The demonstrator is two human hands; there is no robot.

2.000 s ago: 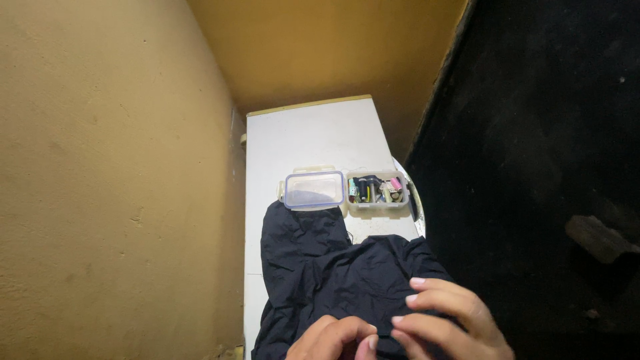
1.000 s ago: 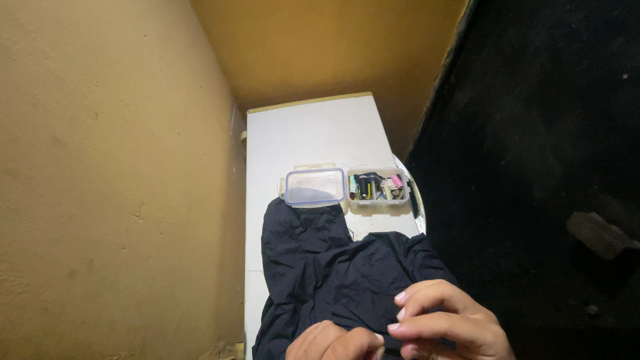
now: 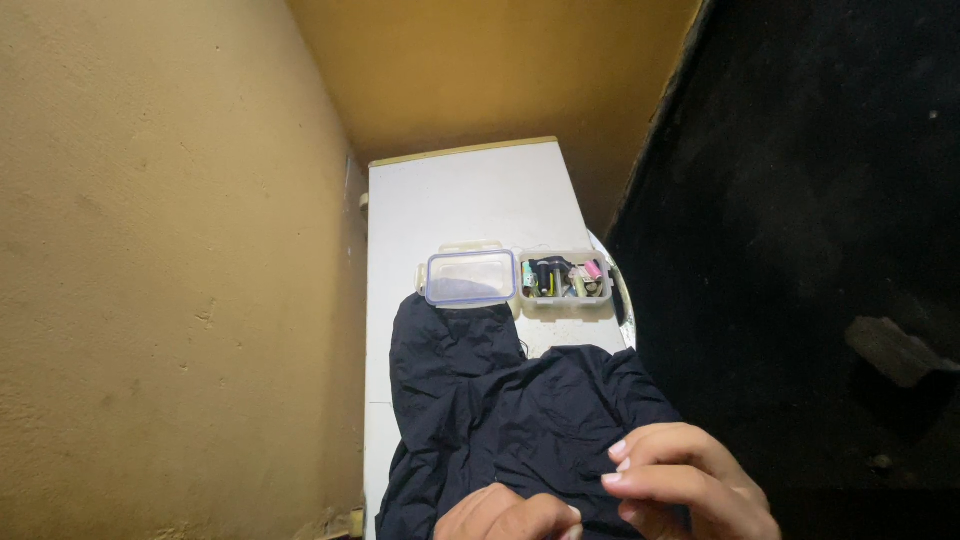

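A dark, wrinkled cloth garment (image 3: pixel 540 412) lies over the near part of a white tabletop. At the bottom edge, over the cloth, is my left hand (image 3: pixel 510 514) with its fingers curled; whether it grips anything is hidden. To its right my right hand (image 3: pixel 690 476) is raised over the cloth, fingers bent and thumb tip close to them; no held object can be made out. Beyond the garment sits a clear plastic box (image 3: pixel 566 301) with thread spools, one pink (image 3: pixel 593 270) and one dark (image 3: pixel 544 277). Its blue-rimmed lid (image 3: pixel 471 277) lies beside it, touching the garment's far end.
The white tabletop (image 3: pixel 472 195) runs back towards a yellow-brown wall (image 3: pixel 495 67). Another wall (image 3: pixel 172 262) rises close along the left. Right of the table, a curved, pale rim (image 3: pixel 628 307) shows, and a stone-like piece (image 3: pixel 896 351) lies on the dark ground.
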